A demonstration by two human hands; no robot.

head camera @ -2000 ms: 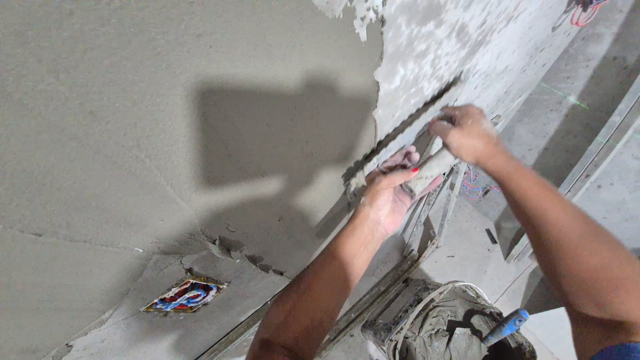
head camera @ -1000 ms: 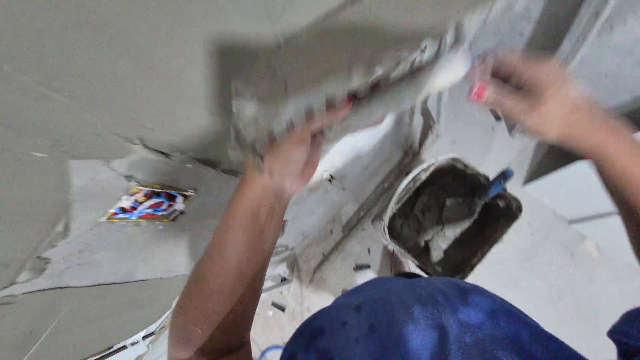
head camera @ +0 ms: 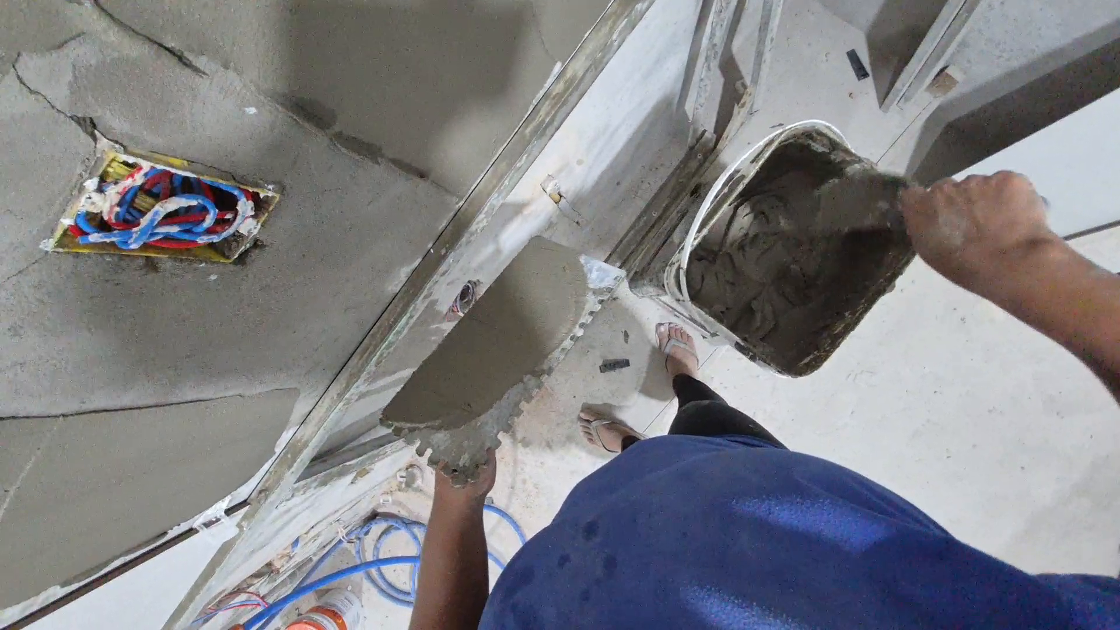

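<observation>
My left hand [head camera: 468,477] grips a notched trowel [head camera: 503,341] from below, its fingers mostly hidden by the blade. A thick layer of grey mortar lies on the blade, and the toothed edge faces the floor side. At the right, my right hand [head camera: 976,223] is closed at the rim of a bucket [head camera: 687,254] of wet grey mortar [head camera: 761,271]. What it grips is hidden by the fist; a mortar-coated tool blade seems to reach from it into the bucket. The plastered wall [head camera: 350,324] fills the left side.
An electrical box [head camera: 166,210] with red and blue wires is set in the wall. Blue tubing [head camera: 385,560] coils on the floor at the bottom. A metal-edged wall end [head camera: 446,232] runs diagonally beside the trowel. My sandalled feet [head camera: 678,346] stand near the bucket.
The view has swung toward the floor and bucket. My hands, together at the notched trowel two seconds ago, are now far apart, the right one at the bucket. Mortar now covers the trowel's blade.
</observation>
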